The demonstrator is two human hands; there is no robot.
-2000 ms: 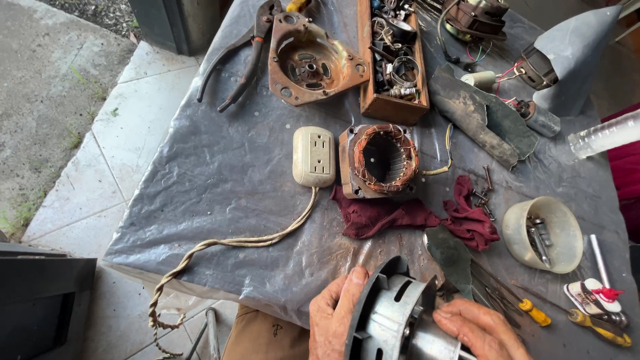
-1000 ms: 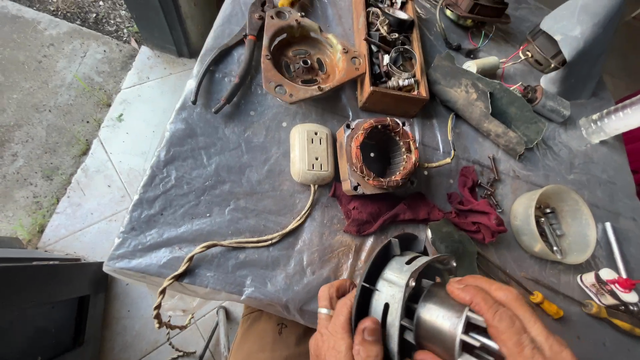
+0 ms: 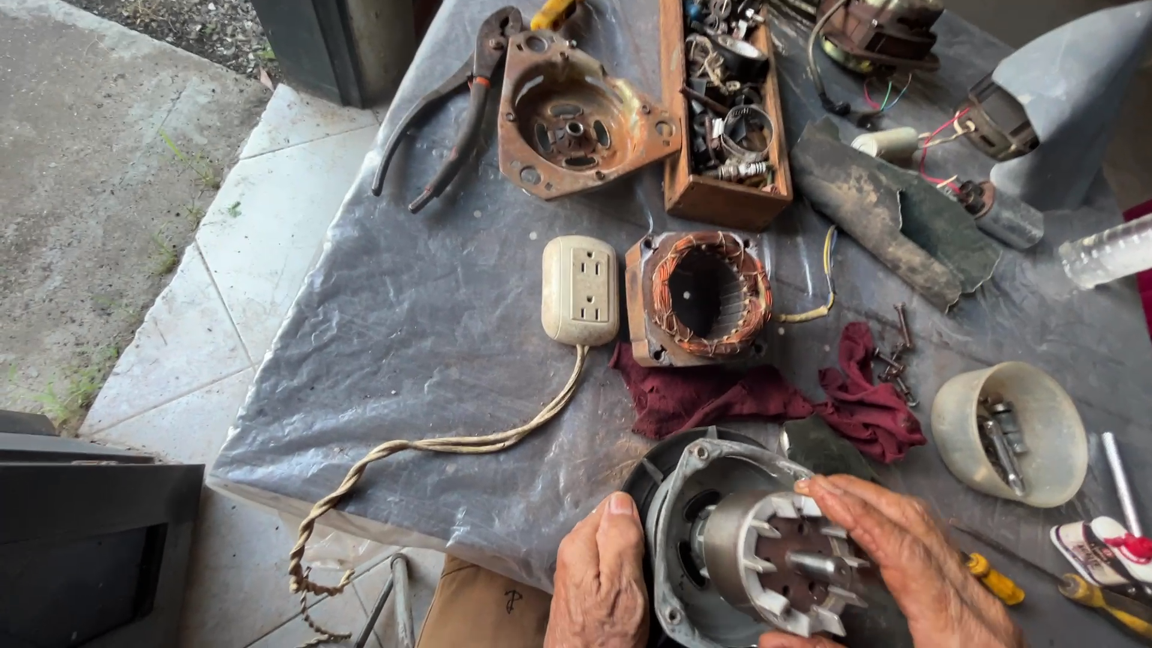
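A grey metal motor end housing point(image 3: 679, 540) with a black rim behind it is at the bottom centre, and a finned rotor point(image 3: 751, 549) with its shaft pointing up sits in it. My left hand point(image 3: 598, 576) grips the housing's left edge. My right hand point(image 3: 909, 558) is around the rotor's right side, its fingertips at the upper edge and near the lower fins. Just beyond lies a dark red cloth point(image 3: 720, 396), partly under a stator with copper windings point(image 3: 661, 297). A beige outlet box point(image 3: 580, 292) with a twisted cord stands left of the stator.
At the back are large pliers point(image 3: 477, 99), a rusty end housing point(image 3: 598, 166) and a wooden box of small parts point(image 3: 729, 209). On the right are a plastic bowl of bolts point(image 3: 954, 423), loose screws point(image 3: 903, 328), yellow-handled tools point(image 3: 994, 579) and a curved sheet piece point(image 3: 873, 216).
The housing and rotor have turned in my hands, so the rotor's finned end and shaft now face up toward me. My left hand has shifted to the housing's left edge.
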